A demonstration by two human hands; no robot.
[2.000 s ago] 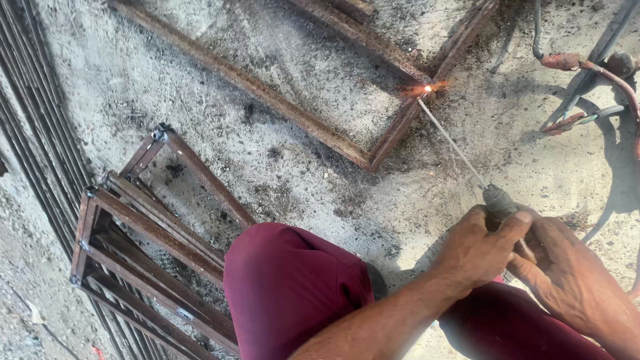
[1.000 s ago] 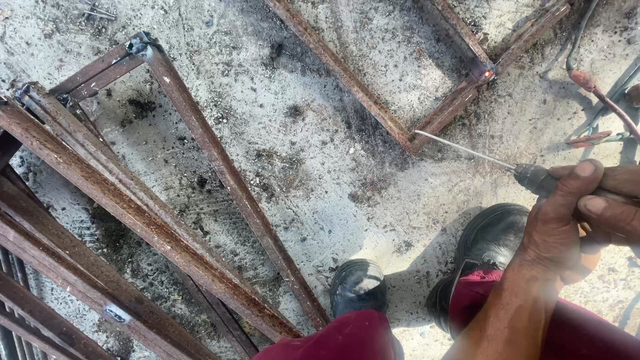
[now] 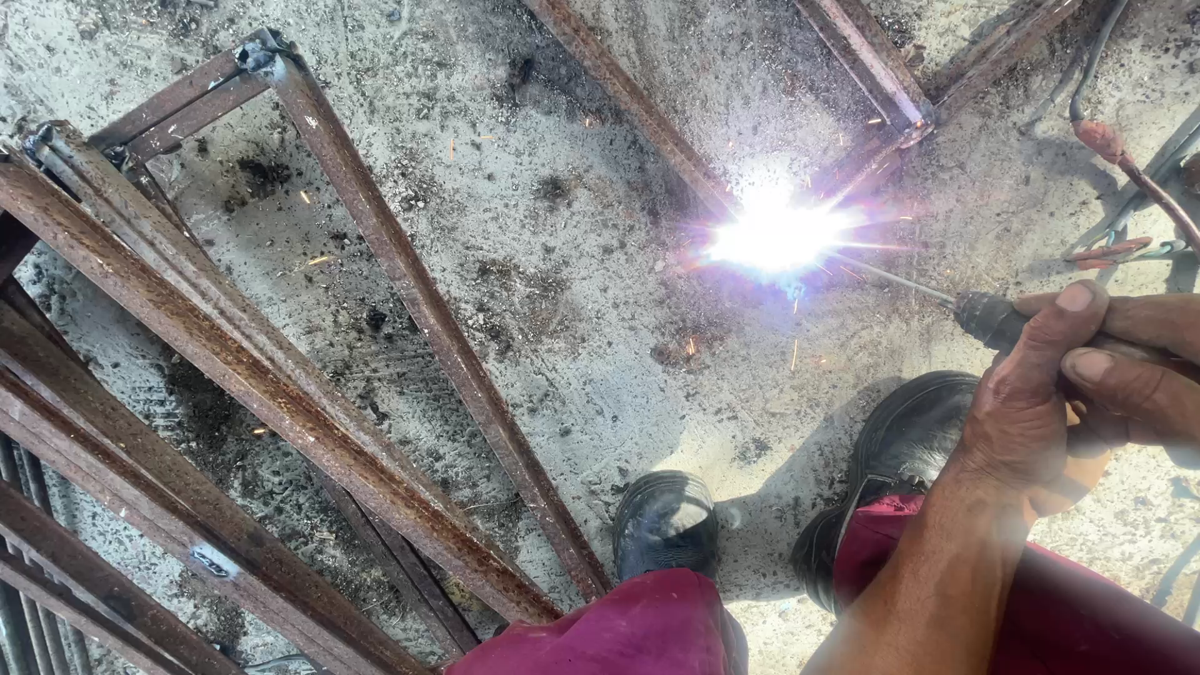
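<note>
My left hand [image 3: 1022, 422] and my right hand [image 3: 1144, 375] are together at the right, both shut on the dark handle of a welding electrode holder [image 3: 989, 321]. A thin welding electrode [image 3: 891, 279] runs from it up and left to a blinding white arc. The glare hides the lower corner of a rusty angle-steel frame [image 3: 637, 108], where two of its bars come together. Sparks scatter around. A crossbar [image 3: 867, 66] meets the frame's right-hand bar above the arc. My right hand is partly cut off by the view's edge.
Several rusty welded steel frames [image 3: 412, 272] lie stacked at the left, over thin rods [image 3: 37, 562]. Cables with a taped reddish joint [image 3: 1099, 141] lie at the right. My black boots [image 3: 667, 525] stand on the stained concrete floor [image 3: 581, 375], below the arc.
The electrode tip has moved from the glowing crossbar joint to the frame's lower corner. A bright arc now burns there; one second ago there was none. The view has shifted since the first frame.
</note>
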